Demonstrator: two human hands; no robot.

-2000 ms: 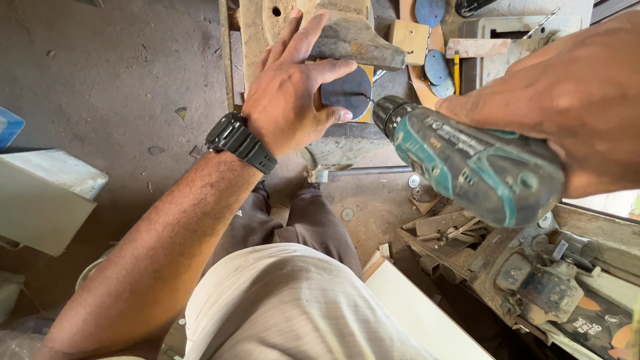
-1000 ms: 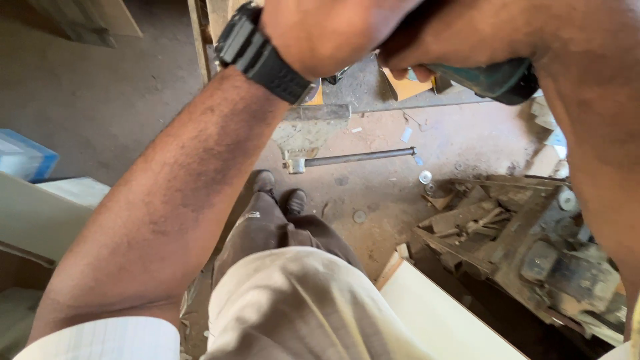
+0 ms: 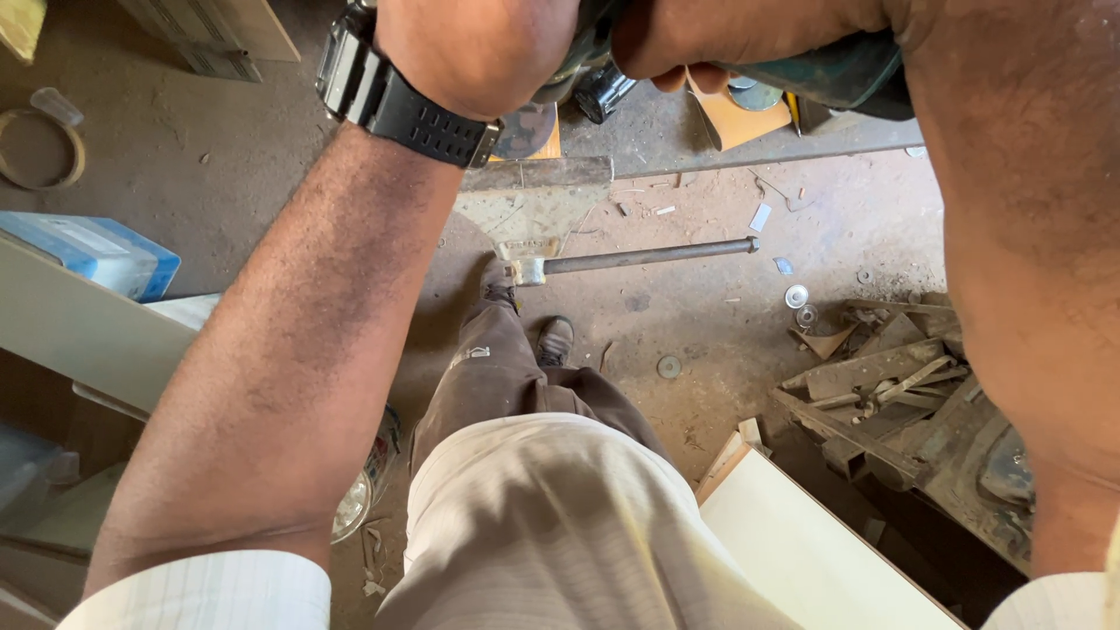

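A teal and black cordless drill (image 3: 836,74) lies under my right hand (image 3: 735,39), whose fingers are wrapped around it at the top of the view. My left hand (image 3: 481,48), with a black watch on the wrist, is at the top centre beside the drill; its fingers are out of view or hidden. The drill's black chuck (image 3: 604,92) points down toward the bench. Just left of the chuck, a dark round disc (image 3: 529,129) rests on an orange-brown piece of wood, partly hidden by the left wrist.
The vise handle (image 3: 652,256) juts out below the bench edge (image 3: 770,157). An orange sheet (image 3: 739,114) with round discs lies on the bench. Scrap wood (image 3: 884,376) is piled at right, a white panel (image 3: 805,542) below it, and a blue and white box (image 3: 96,254) at left.
Both hands and the drill have moved up to the top of the view, partly out of it. The disc, earlier between my left fingers, now shows beside my left wrist. The view has also shifted.
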